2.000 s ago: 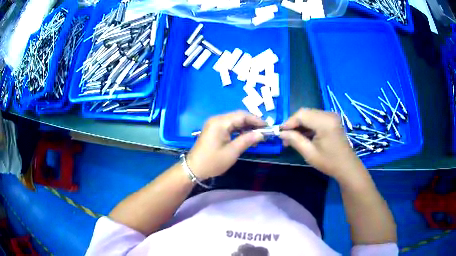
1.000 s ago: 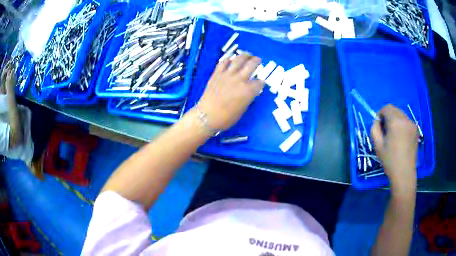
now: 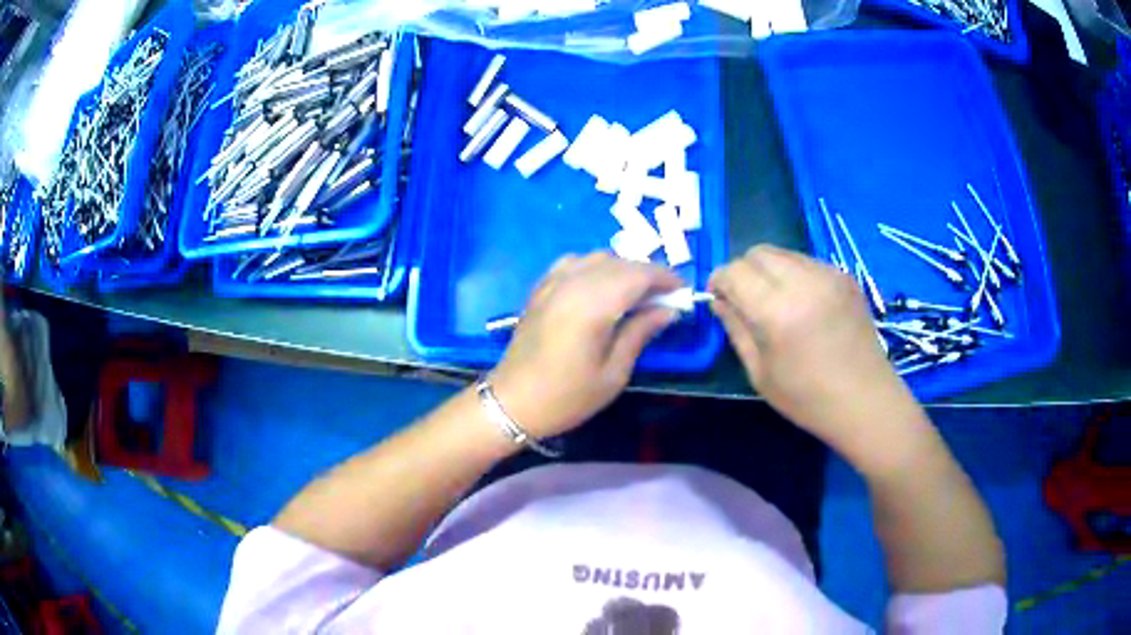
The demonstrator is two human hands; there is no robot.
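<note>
My left hand (image 3: 595, 329) holds a short white sleeve (image 3: 676, 299) by its sides over the front right part of the middle tray (image 3: 533, 248). My right hand (image 3: 794, 329) pinches a thin rod at the sleeve's right end. Most of the rod is hidden by the fingers, so how far it sits in the sleeve cannot be told. White sleeves (image 3: 670, 143) lie piled in the middle tray, with several silver tubes (image 3: 486, 81) at its back left. A single tube (image 3: 502, 323) lies near its front edge, partly behind my left hand.
The right tray (image 3: 893, 124) holds loose thin rods (image 3: 924, 329). Stacked trays at left are heaped with silver tubes (image 3: 298, 137); far-left trays hold thin rods (image 3: 106, 149). A clear plastic bag (image 3: 571, 31) lies behind the middle tray. Red stools (image 3: 155, 416) stand on the floor.
My left hand has moved from the tubes and sleeves to the front of the middle tray. My right hand has left the right tray with a rod. Both hands are now together.
</note>
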